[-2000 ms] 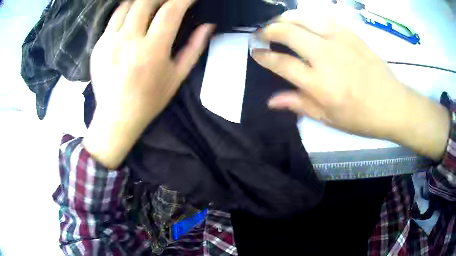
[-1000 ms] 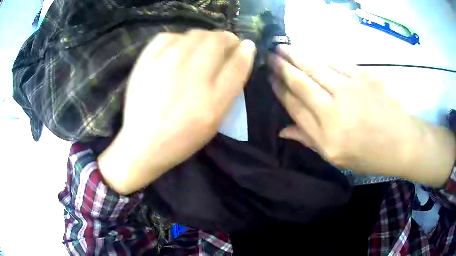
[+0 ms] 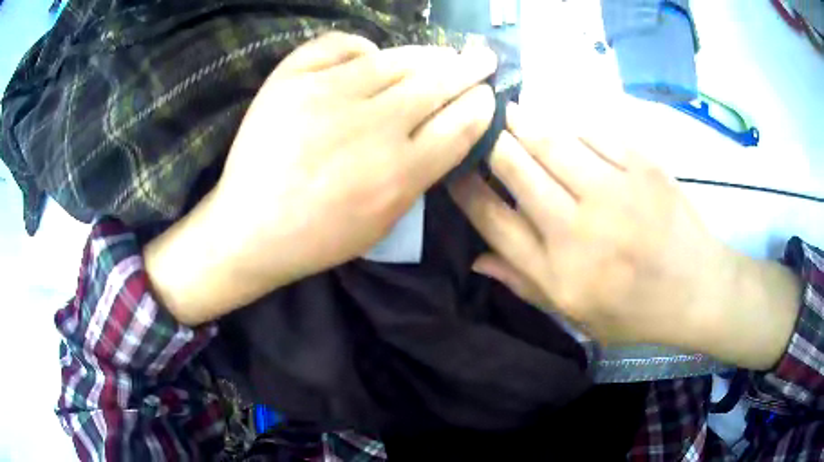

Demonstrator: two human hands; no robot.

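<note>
The dark plaid garment piece point(image 3: 172, 99) lies bunched at the left. The plain black-brown lining point(image 3: 361, 334) hangs from the hands over the table's front edge. A white label point(image 3: 399, 236) on the lining shows partly below my left hand. My left hand point(image 3: 334, 158) pinches the cloth edge between thumb and fingers near the top centre. My right hand point(image 3: 601, 239) lies on the lining's right side, its fingertips at the cloth edge close to my left thumb. The needle area is washed out by glare and cannot be made out.
The translucent blue-grey cylindrical attachment point(image 3: 652, 54) stands at the upper right. Blue snips point(image 3: 723, 124) lie partly behind it. A dark thin cord point(image 3: 763, 189) crosses the table at the right. The grey measuring strip point(image 3: 664, 363) runs along the front edge. A bit of blue point(image 3: 267, 417) shows low at the left.
The plaid has been drawn out over the left side and the label is now largely covered. Both hands have come closer together at the cloth edge. The blue-grey attachment has come into view.
</note>
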